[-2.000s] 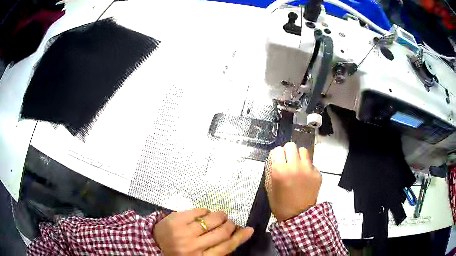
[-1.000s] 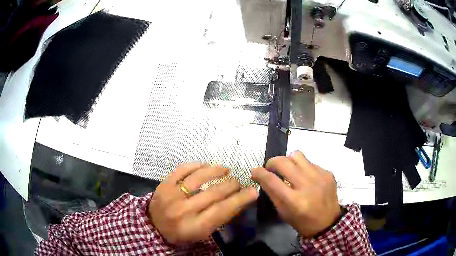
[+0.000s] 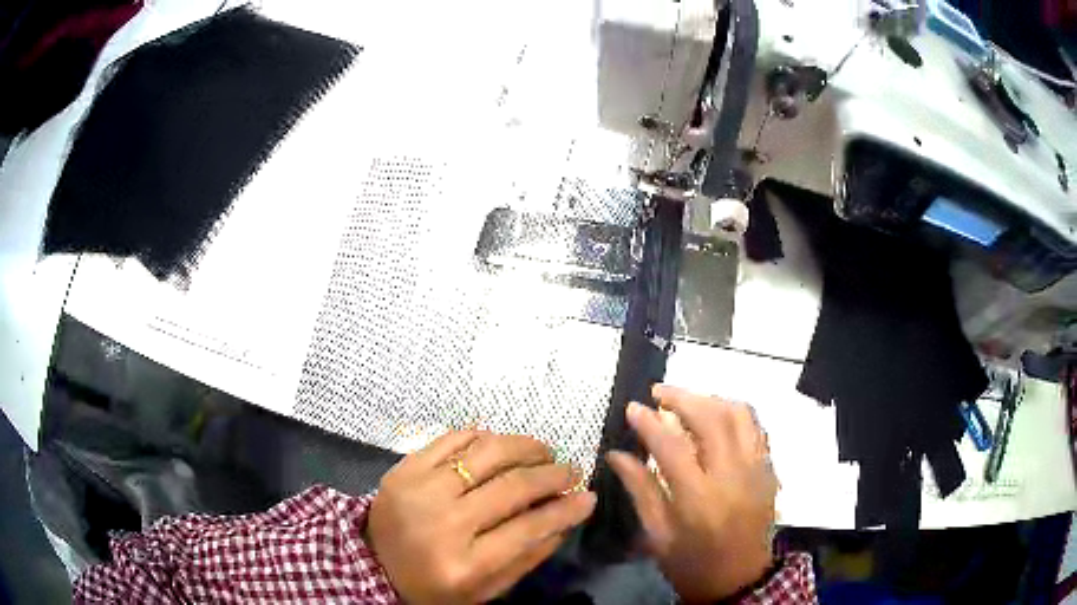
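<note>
A see-through black mesh panel (image 3: 396, 296) lies flat left of the needle. A black strip (image 3: 644, 337) runs along its right edge, from under the presser foot (image 3: 667, 183) down to the table's front edge. A small metal piece, perhaps a zipper pull, shows on the strip. My left hand (image 3: 478, 514) lies palm down on the mesh's front edge, fingertips near the strip; whether it grips is hidden. My right hand (image 3: 699, 485) is at the strip's right side, thumb and fingers apart, slightly blurred.
A dense black mesh stack (image 3: 195, 136) lies at the left. Black cut strips (image 3: 892, 343) hang over the front edge at right. Blue-handled snips (image 3: 976, 425) and a slim metal tool (image 3: 1004, 428) lie beside them. The white machine head (image 3: 791, 154) stands at the back right.
Against two seconds ago, my right hand has moved from near the needle plate down the strip towards the front edge, and its fingers have spread. The small metal piece on the strip now shows.
</note>
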